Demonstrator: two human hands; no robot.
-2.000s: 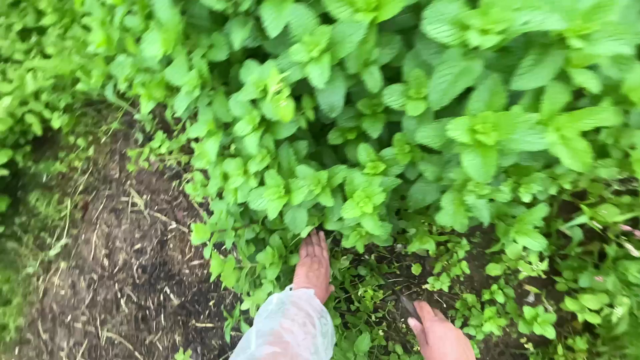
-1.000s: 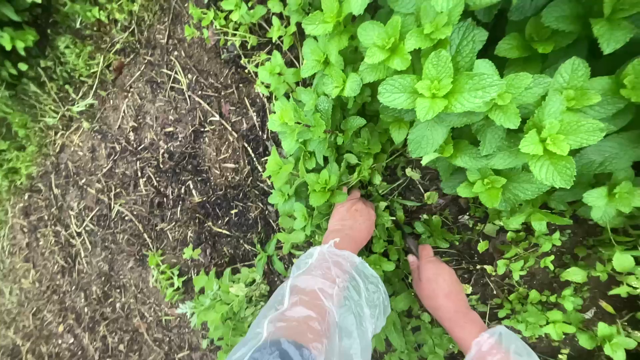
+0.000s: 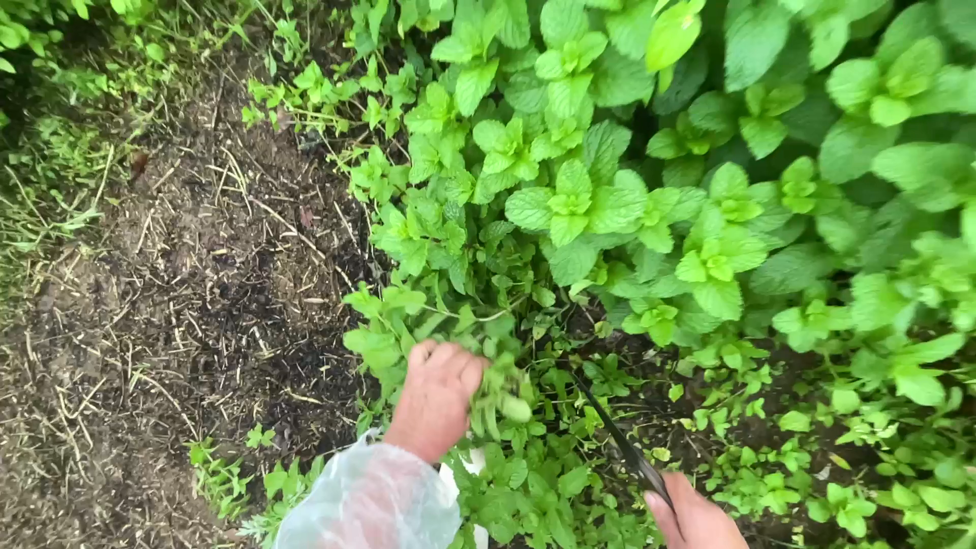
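My left hand [image 3: 436, 396], its wrist in a translucent plastic sleeve cover [image 3: 374, 499], is closed around a bunch of leafy mint stems [image 3: 499, 381], which are partly blurred. At the lower right, my right hand [image 3: 690, 515] grips a thin dark blade [image 3: 621, 442], probably a sickle or knife. The blade points up and left to the plant bases, where leaves hide its tip. Just above and right of my hands stand dense mint plants [image 3: 572, 202] with toothed green leaves.
Bare soil strewn with dry straw [image 3: 229, 305] lies to the left. Low seedlings [image 3: 762, 450] cover the ground at right. Something white [image 3: 474, 461] shows beneath the leaves beside my left wrist. Weeds [image 3: 53, 175] edge the far left.
My left hand now has a bunch of stems in its closed fingers. My right hand has moved away from my left, and far more of the dark blade shows.
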